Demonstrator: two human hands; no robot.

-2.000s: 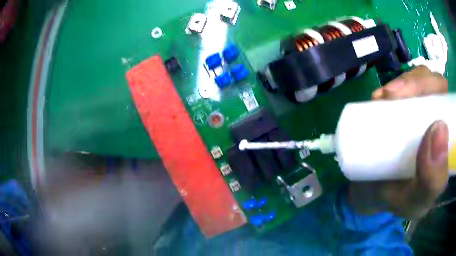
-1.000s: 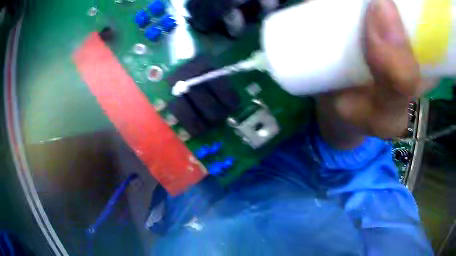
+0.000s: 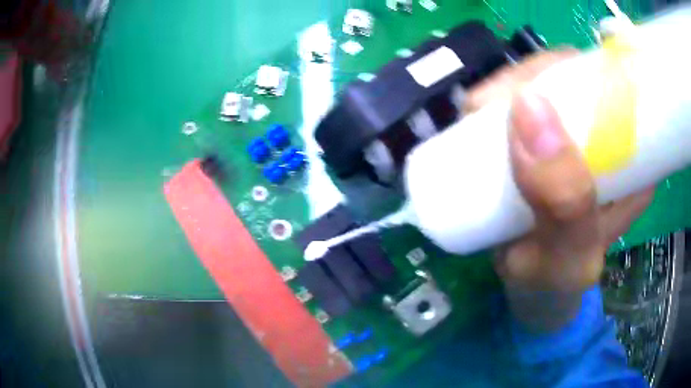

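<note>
My right hand [image 3: 557, 197], bare at the fingers with a blue sleeve, grips the white glue dispenser [image 3: 470, 186] with its yellow patch. Its thin nozzle [image 3: 364, 231] points left. A white blob at the tip lies over the upper left end of the black blocks [image 3: 352, 269] on the green circuit board [image 3: 250, 151]; whether it touches is unclear. The large black choke [image 3: 401, 102] with a white label lies behind the dispenser, partly covered by my fingers. Blue disc capacitors [image 3: 276, 154] sit left of it. My left hand is out of view.
A red foam strip [image 3: 246, 276] runs along the board's left edge. A silver bracket [image 3: 423, 307] stands near the black blocks. Square metal terminals [image 3: 270, 79] line the upper side. Smaller boards [image 3: 636, 303] show at the lower right. A pale curved rail [image 3: 68, 227] is at far left.
The view has shifted, so the board sits lower and more to the right than one second ago, and the choke shows again. The nozzle tip stays over the black blocks.
</note>
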